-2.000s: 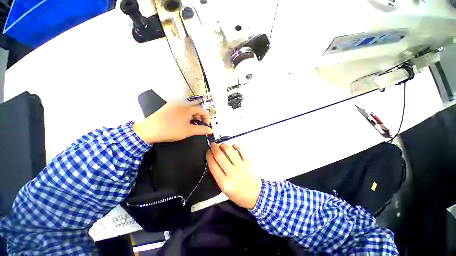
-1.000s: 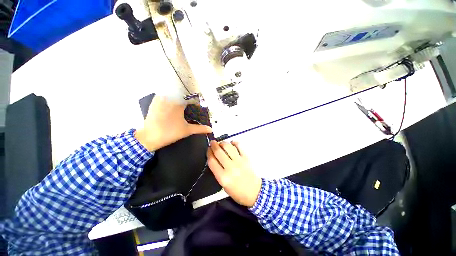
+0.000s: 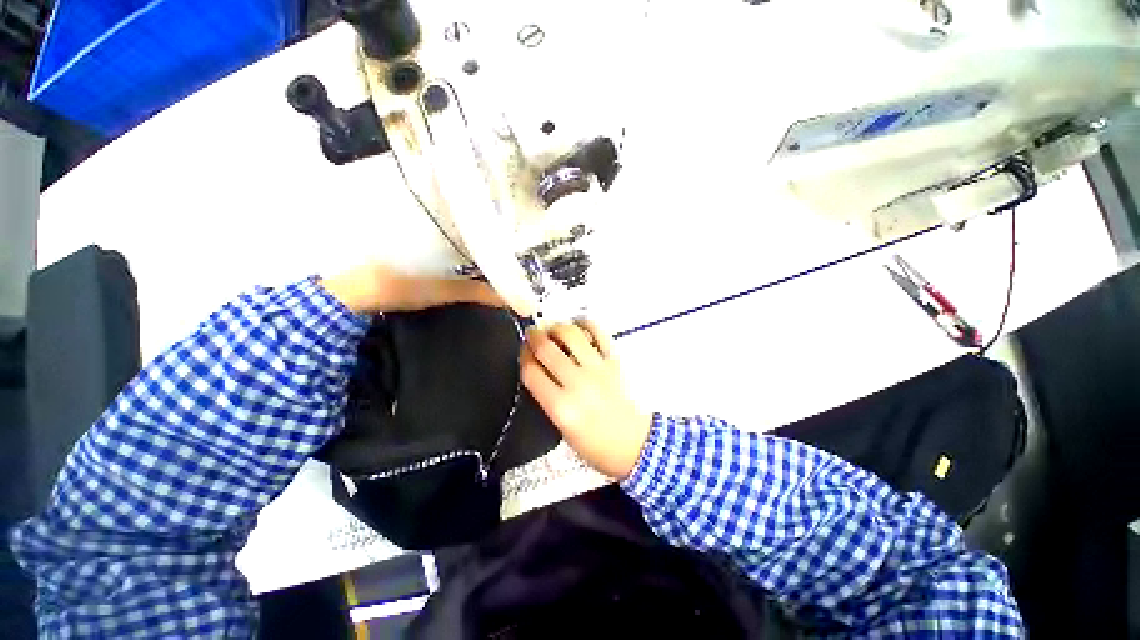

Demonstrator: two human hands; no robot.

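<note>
A black fabric workpiece (image 3: pixel 444 381) with a pale dotted edge line lies on the white table, left of and below the sewing machine head (image 3: pixel 500 163). My left hand (image 3: pixel 419 290) lies flat over its upper edge, fingers pointing right toward the needle area; its fingertips are partly hidden. My right hand (image 3: pixel 585 394) presses the fabric's right edge, fingertips just below the presser foot area. A thin black strip (image 3: pixel 763 289) runs from the right across the table to the fingertips of my right hand. The needle itself cannot be made out.
Red-handled snips (image 3: pixel 935 304) lie at the table's right, by a hanging cord. A black piece with a yellow mark (image 3: pixel 919 431) is at lower right. A dark pad (image 3: pixel 85 363) stands at the left edge. A blue crate (image 3: pixel 156 56) is at upper left. The white table (image 3: pixel 213 188) has a curved edge.
My left hand has moved up and flattened across the fabric's top edge. The fabric has shifted slightly up and right toward the machine. My right hand has moved slightly up. The view has shifted a little.
</note>
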